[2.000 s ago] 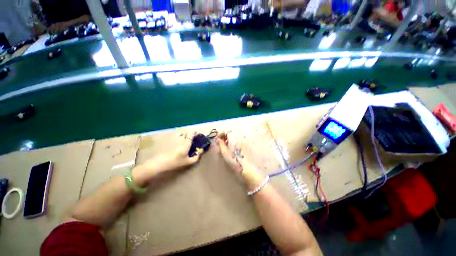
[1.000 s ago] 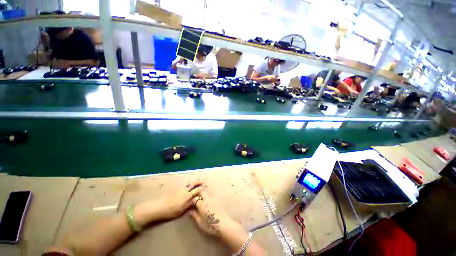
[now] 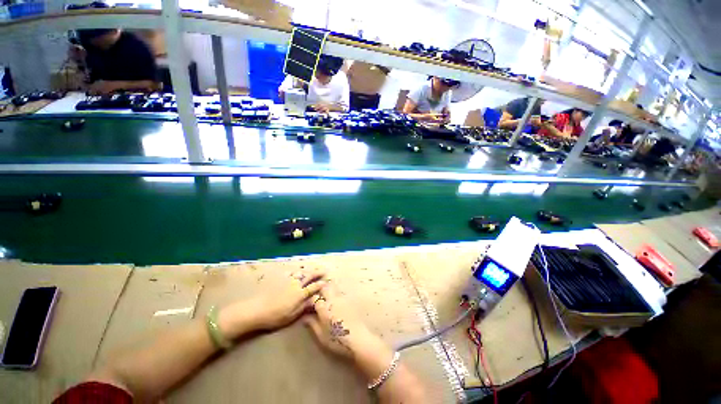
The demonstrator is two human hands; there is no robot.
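Observation:
My left hand and my right hand rest together over the cardboard bench cover, fingers touching. No black unit shows in them, and what the fingers may hold is hidden. A pale grey test cable runs from the white power supply to my right wrist, and its free end is hidden. The supply's blue display is lit. Red and black power leads hang at its front. Several black units with yellow patches lie on the green belt, one just beyond my hands.
A smartphone lies at the left. A tray of black parts stands right of the supply, with red objects beyond it. The conveyor belt crosses behind the bench. White posts and a shelf rise beyond, with several people across the belt.
The view has tilted up. Two seconds ago my left hand held a black unit and my hands were apart; now they touch and that unit is not visible. Units on the belt have shifted.

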